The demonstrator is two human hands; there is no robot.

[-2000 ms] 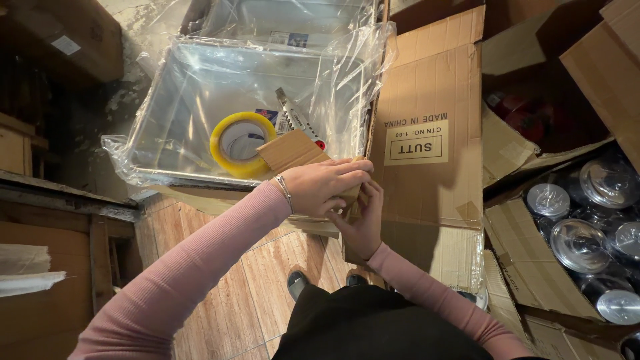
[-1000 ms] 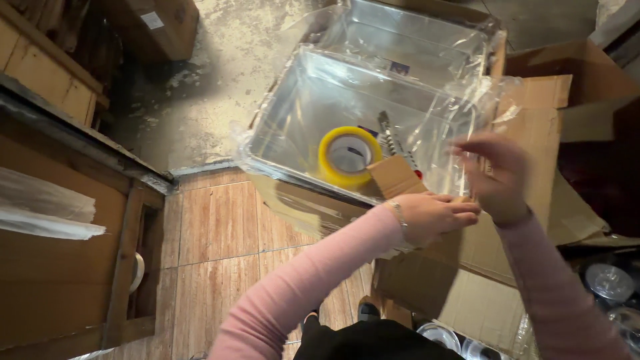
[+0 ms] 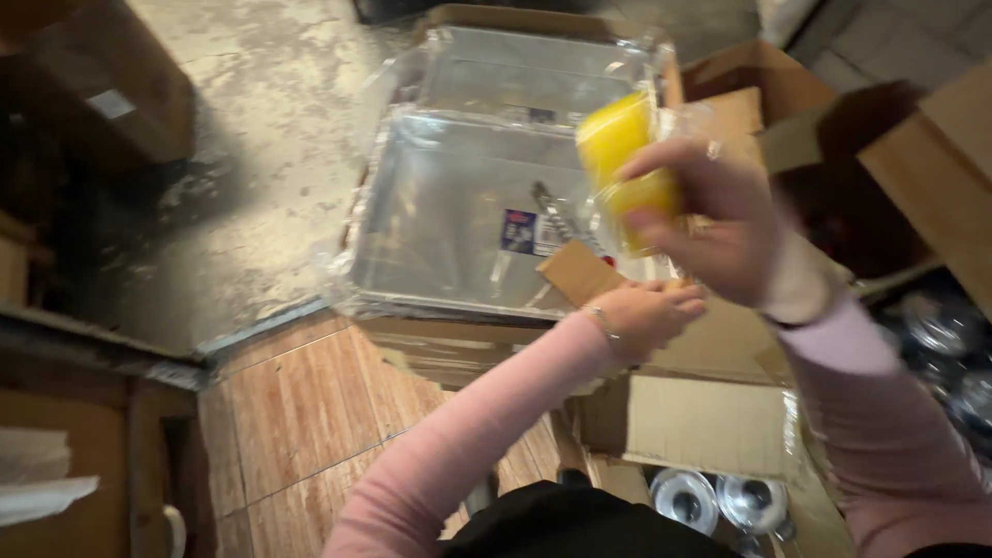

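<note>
A roll of yellow packing tape, blurred by motion, is gripped in my right hand above the right side of a plastic-wrapped metal tray. My left hand lies at the tray's near right corner, its fingers on a folded piece of cardboard. What the fingertips press there is partly hidden. A utility knife lies on the wrapped tray beside a printed label, its lower end partly covered by the cardboard.
Behind stands another wrapped metal tray. Open cardboard flaps lie at the near right, with round clear-lidded containers below them. A closed carton stands at the far left, and a wooden frame at the lower left.
My right hand has taken the yellow tape roll, which lay on the tray earlier, and lifted it. My left hand stays at the corner by the cardboard. The view has shifted.
</note>
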